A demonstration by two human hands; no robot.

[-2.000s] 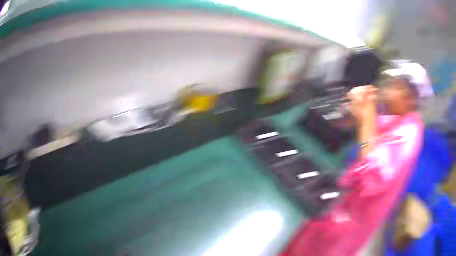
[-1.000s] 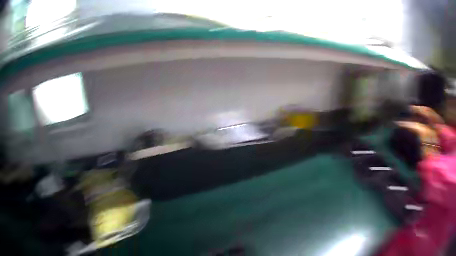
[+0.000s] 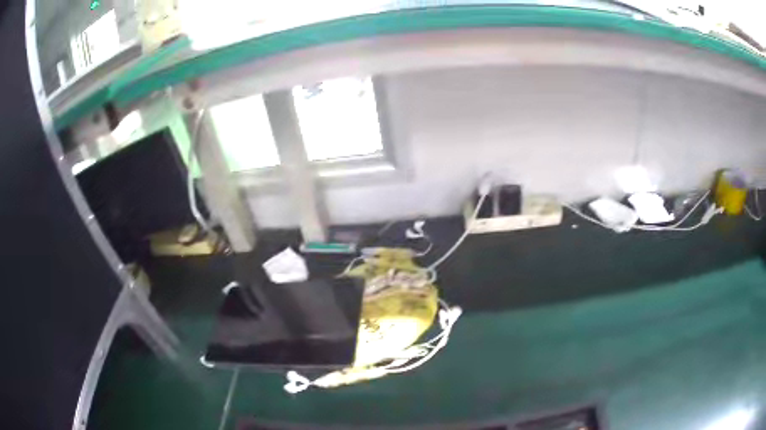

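Neither of my hands shows. A glossy black flat panel (image 3: 285, 323) lies on the dark green bench at left centre. A crumpled yellow bag or cloth (image 3: 395, 315) lies against its right side, with white earphone cables (image 3: 411, 361) over and around it. At the bottom edge, a black frame, perhaps a phone tray (image 3: 579, 420), is cut off by the picture's edge; what it holds cannot be told.
A cream power strip (image 3: 521, 220) with a black plug stands by the wall. White adapters or papers (image 3: 651, 207) and a yellow tape roll (image 3: 729, 191) are right of it. A monitor (image 3: 139, 189) and a metal-framed black partition (image 3: 84, 210) are left. A green-edged shelf (image 3: 420, 18) runs above.
The view has swung left. The person in pink and the tray with white labels have left the picture on the right. The partition, monitor and whole black panel now show.
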